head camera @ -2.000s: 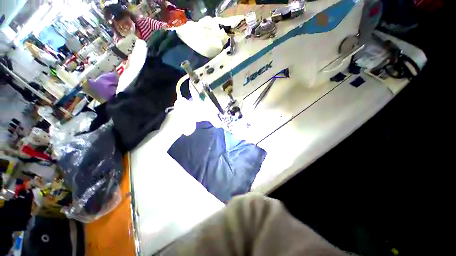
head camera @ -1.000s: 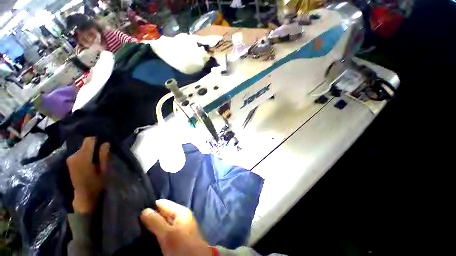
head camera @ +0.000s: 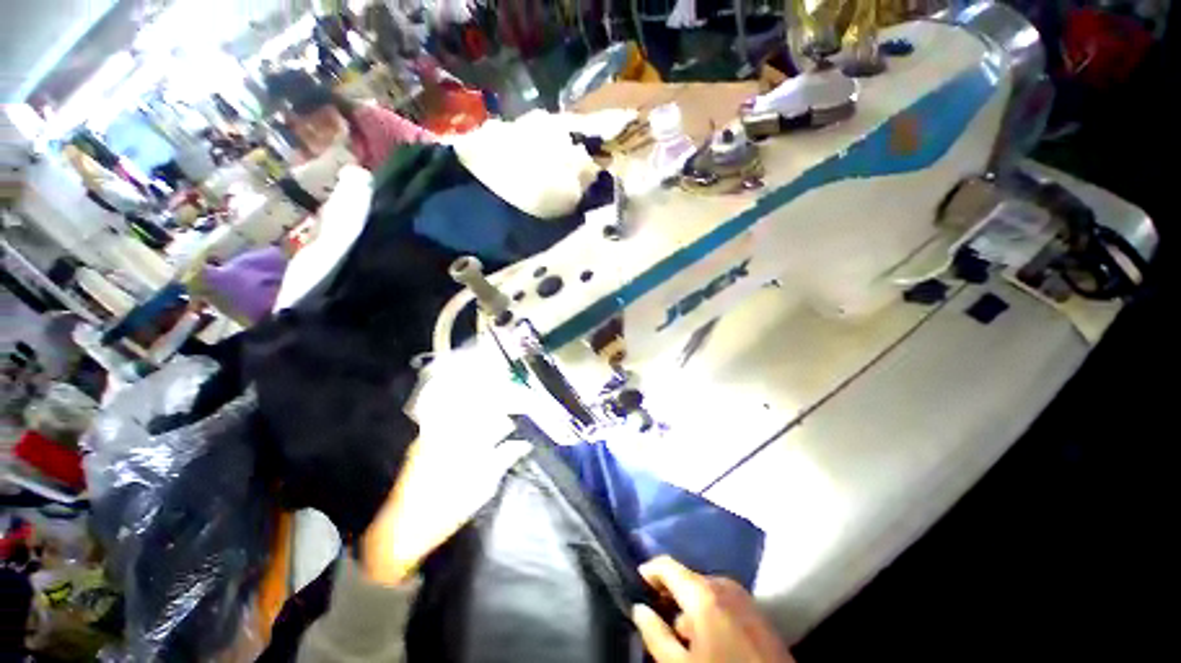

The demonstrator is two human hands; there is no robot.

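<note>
The navy-blue cloth piece [head camera: 693, 528] lies on the machine bed in front of the needle, partly under the black garment. The garment's shiny grey-black lining [head camera: 525, 550] lies over its left part, with a narrow dark band along its right edge. My right hand [head camera: 710, 619], cut off by the bottom edge, pinches this band. My left hand [head camera: 434, 486] reaches up over the lining toward the presser foot [head camera: 622, 412]; its fingers are washed out by the lamp glare, so its grip is unclear.
The white sewing machine head [head camera: 803, 220] stands behind the cloth. A pile of black, green, blue and cream cloth [head camera: 350, 376] lies at its left. A clear plastic bag with dark contents [head camera: 175, 505] is further left. A person in a striped top [head camera: 382, 130] is behind.
My left hand has moved right, from the dark cloth to near the needle. My right hand has moved right, and the black garment now covers part of the navy piece.
</note>
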